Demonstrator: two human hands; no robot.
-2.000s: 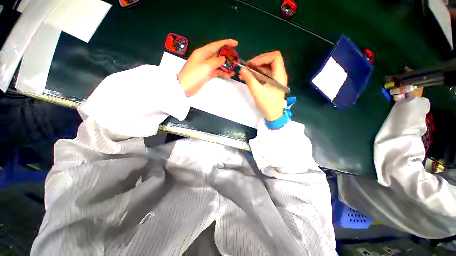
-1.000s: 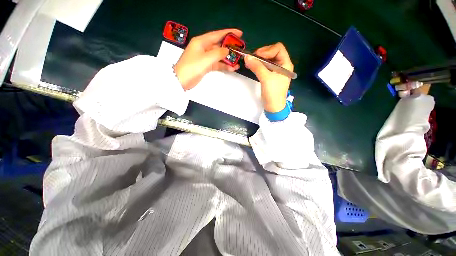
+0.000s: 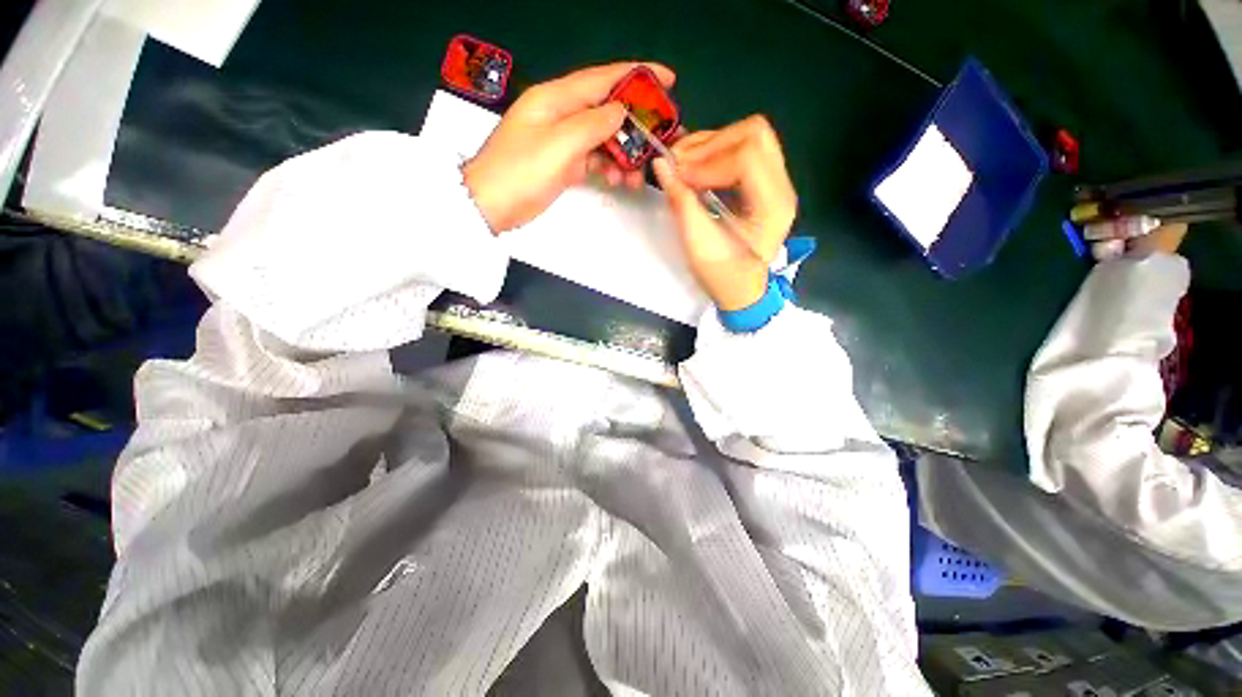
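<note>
My left hand (image 3: 552, 143) holds a red plastic housing (image 3: 644, 95) by its edges, open side up, above the white paper sheet (image 3: 613, 252). Yellowish bits and silvery specks show inside it. My right hand (image 3: 736, 198) holds slim grey tweezers (image 3: 651, 140) like a pen. Their tip is inside the housing's lower left part; whether it grips anything cannot be told. A blue wrist strap (image 3: 757, 308) is on my right wrist. A second open red housing (image 3: 477, 68) lies on the green mat just left of my left hand.
A dark blue tray (image 3: 1001, 177) with a white sheet (image 3: 925, 187) inside stands at right. Small red pieces (image 3: 1067, 151) lie beyond it. Another person's sleeved arm (image 3: 1103, 368) is at far right, near pens. White sheets (image 3: 85, 136) lie at far left. A blue basket (image 3: 956, 565) is below the bench.
The view has shifted, so bench items sit higher and the tray further right. The tweezers have turned steeper, with their tip still in the housing. My left hand keeps its hold.
</note>
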